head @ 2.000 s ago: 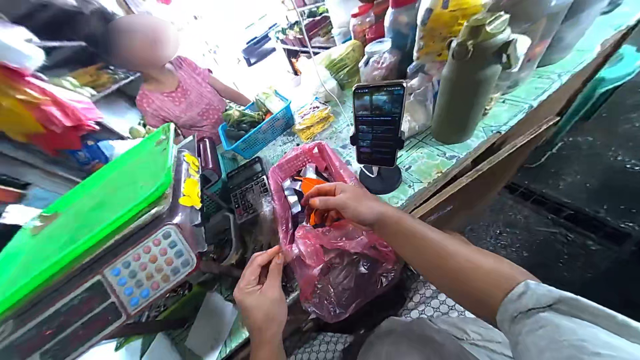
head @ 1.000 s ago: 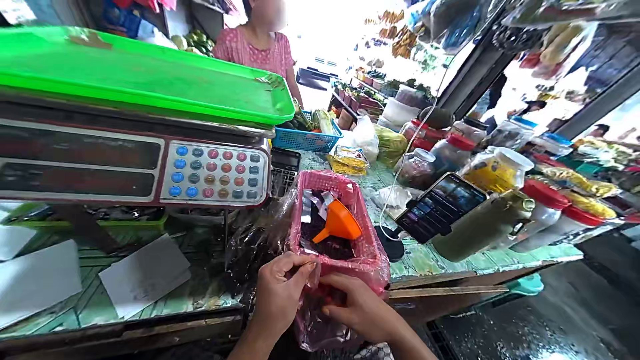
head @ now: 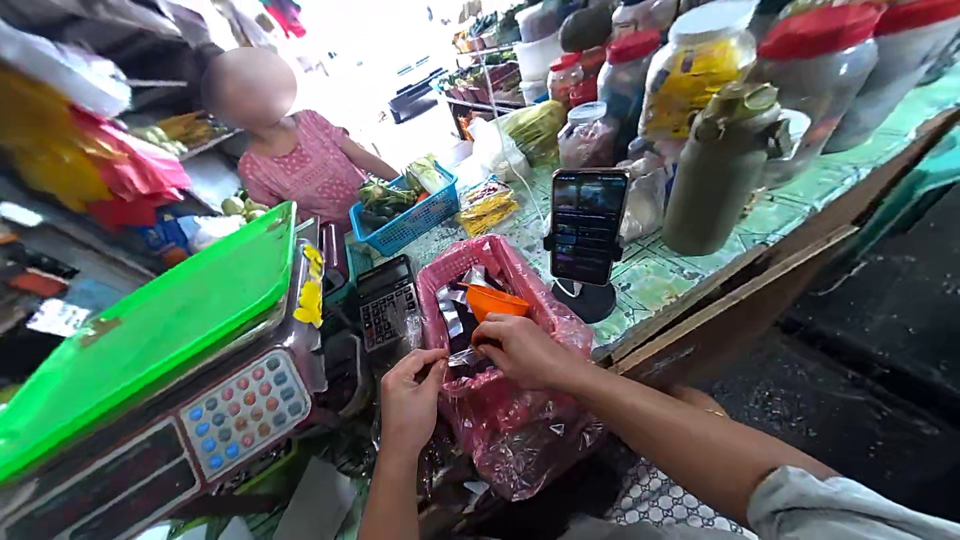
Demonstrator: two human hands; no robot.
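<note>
A pink plastic basket (head: 433, 289) lined with a pink plastic bag (head: 517, 442) stands at the middle of the counter. Inside it lie an orange funnel (head: 496, 302) and silvery packets. My left hand (head: 411, 390) is at the basket's near left rim, thumb and index finger pinching what seems to be the bag's edge. My right hand (head: 521, 349) reaches over the near rim into the basket, its fingers bent down beside the funnel; what they touch is hidden.
Left are a weighing scale (head: 244, 412) with a green tray (head: 165, 330) and a calculator (head: 388, 304). A phone (head: 589, 225) on a stand and an olive flask (head: 716, 176) are at right. Behind are a blue vegetable basket (head: 409, 217), lidded jars (head: 697, 67) and a person (head: 307, 165).
My right hand has moved from the basket's near rim, beside my left hand, to inside the basket by the funnel. The view has swung and tilted.
</note>
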